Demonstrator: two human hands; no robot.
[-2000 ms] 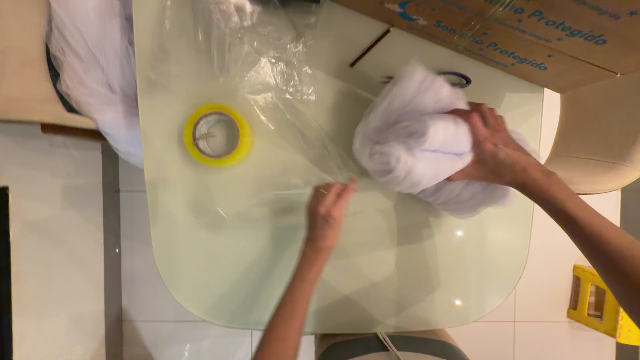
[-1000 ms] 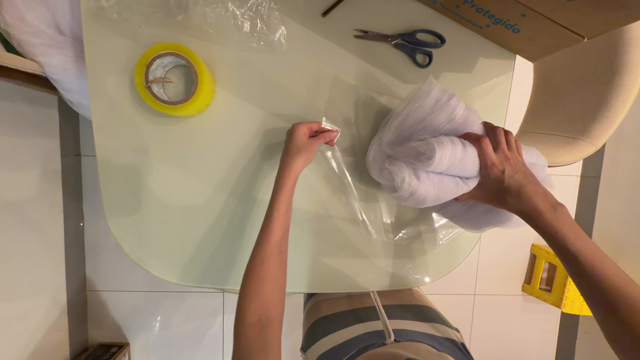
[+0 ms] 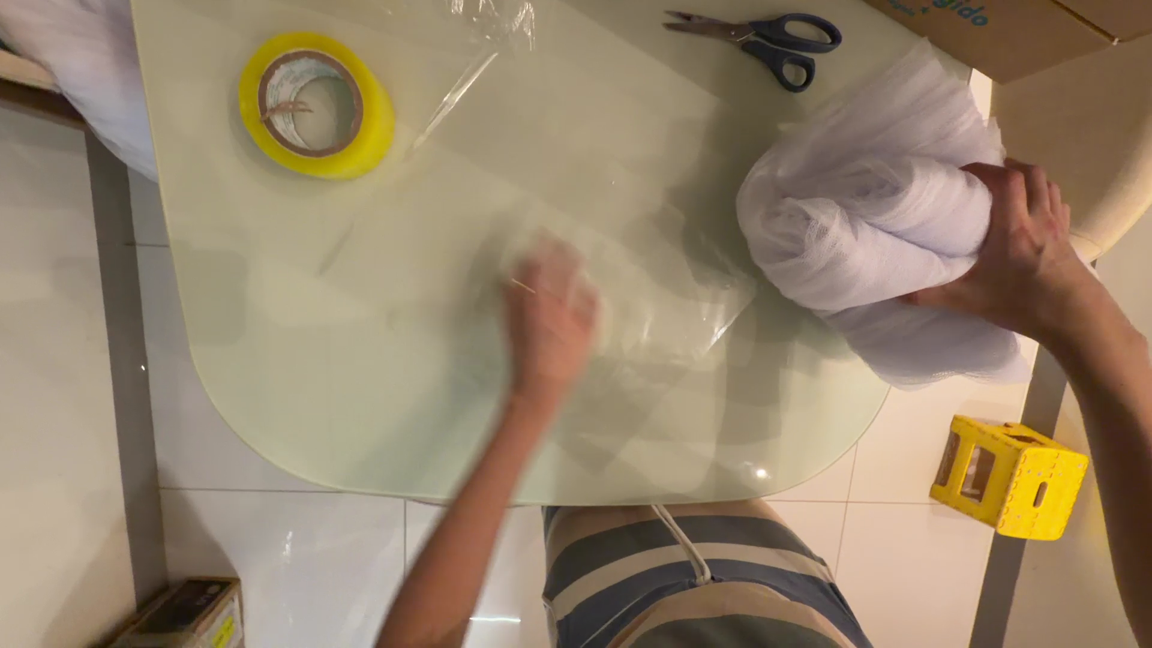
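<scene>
My right hand (image 3: pixel 1021 252) grips a folded bundle of white tulle fabric (image 3: pixel 864 225) from its right side, at the right edge of the glass table (image 3: pixel 297 378). Near the table's middle, my left hand (image 3: pixel 551 310) is blurred by motion, over or beside a sheet of clear plastic film (image 3: pixel 666 315); whether its fingers hold the film cannot be told. More clear film (image 3: pixel 468 81) lies toward the top. A yellow roll of adhesive tape (image 3: pixel 373 117) rests at the upper left. Scissors with dark blue handles (image 3: pixel 774 45) lie above the bundle, blades pointing left.
A cardboard box (image 3: pixel 1017 36) with printing occupies the top right, beside a beige chair (image 3: pixel 1080 135). More white fabric (image 3: pixel 90 72) hangs at the far left. On the floor are a yellow folding stool (image 3: pixel 1012 477) and a small box (image 3: pixel 193 616) at the lower left.
My left hand, which pinched an edge of the clear film one second ago, now blurs lower relative to the table. My right hand still holds the white bundle. The view has shifted.
</scene>
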